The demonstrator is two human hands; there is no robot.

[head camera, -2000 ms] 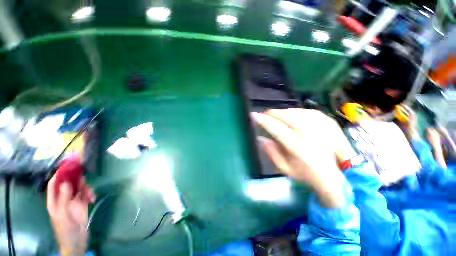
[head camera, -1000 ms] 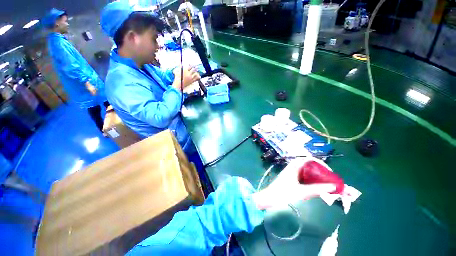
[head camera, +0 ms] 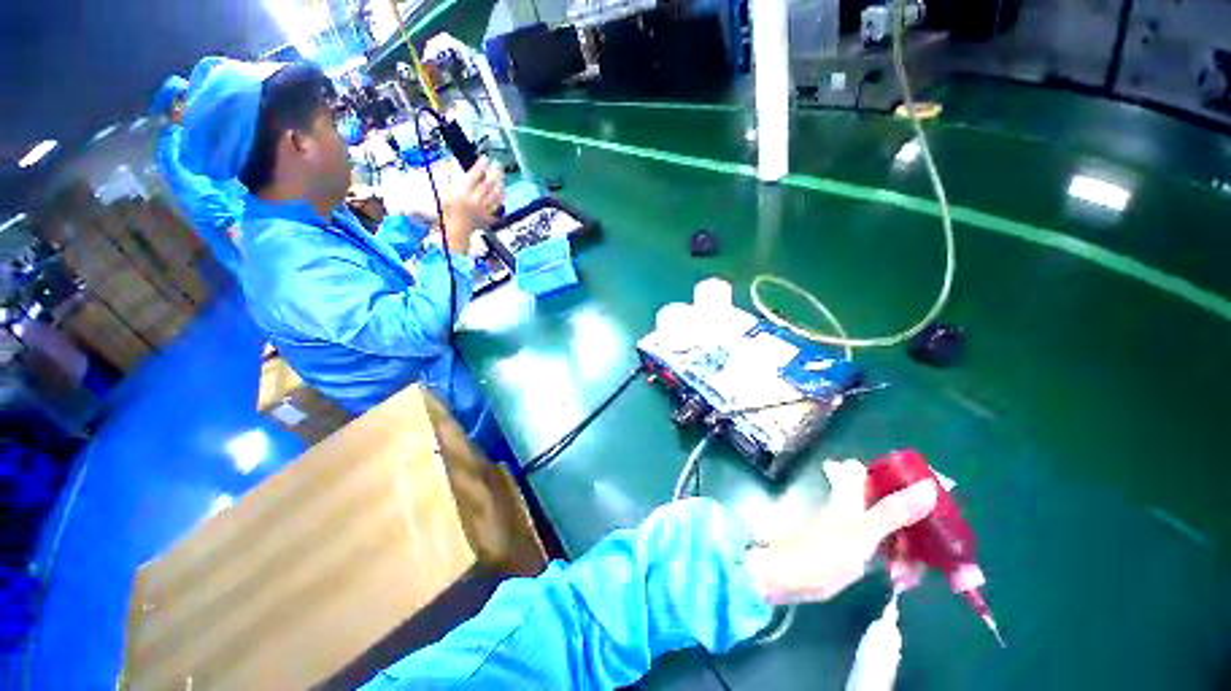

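My left hand (head camera: 830,536) is closed around a red squeeze bottle (head camera: 932,520) at the lower right. The bottle is tilted, its thin nozzle pointing down and right. A white glue syringe (head camera: 878,653) lies just below the bottle, cut off by the bottom edge. A bit of white tissue shows behind the bottle, mostly hidden. My right hand is out of the picture.
A glue dispenser (head camera: 756,379) covered with labels stands beyond my hand, with a yellowish air line (head camera: 945,257) looping behind it. Round black parts (head camera: 937,344) lie on the green bench (head camera: 1067,432). A cardboard box (head camera: 324,540) is at left. A person in blue works beside a blue bin (head camera: 545,266).
The view has swung left from the bench, and my right hand has left the picture. Since a second ago the red bottle has tipped more nozzle-down in my left hand.
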